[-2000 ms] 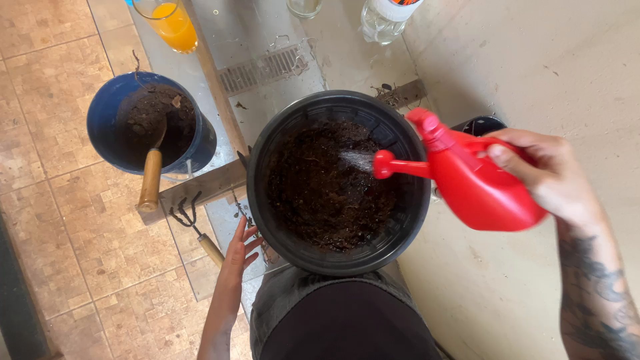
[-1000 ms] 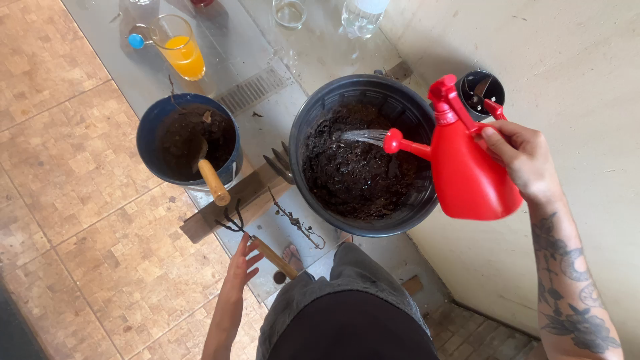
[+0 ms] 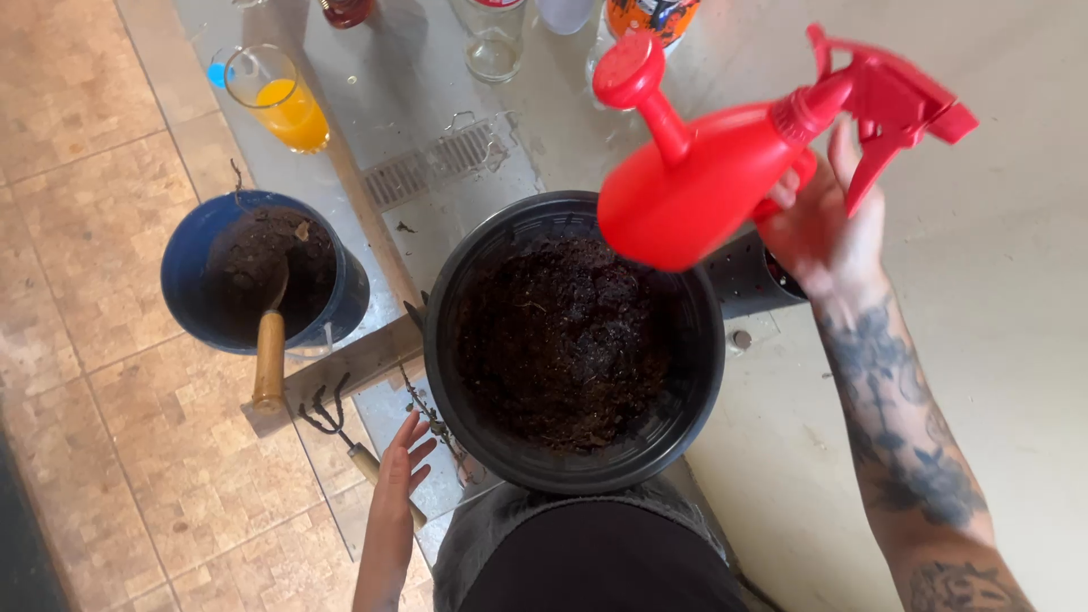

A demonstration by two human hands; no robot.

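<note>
My right hand (image 3: 820,217) grips the handle of a red plastic watering can (image 3: 688,187), which has a spray trigger head (image 3: 901,93) and a round sprinkler nozzle. The can is tilted above the upper right rim of a large black plastic pot (image 3: 438,408); no water shows at its nozzle. Dark, moist soil (image 3: 561,340) lies in the pot. Holding nothing, my left hand (image 3: 404,467) has its fingers apart beside the pot's lower left side, near a hand cultivator (image 3: 361,455) with a wooden handle and a thin cut plant stem (image 3: 429,412).
A blue bucket (image 3: 183,280) of soil holds a wooden-handled trowel (image 3: 269,361) at the left. Behind it stands a glass of orange drink (image 3: 293,115). A glass bottle (image 3: 493,51) and other containers line the top. A black perforated pot (image 3: 748,276) lies partly behind my right hand.
The water stream seen earlier has stopped. My right hand has raised and turned the watering can, its nozzle now pointing up and away from the soil. My left hand remains low beside the pot.
</note>
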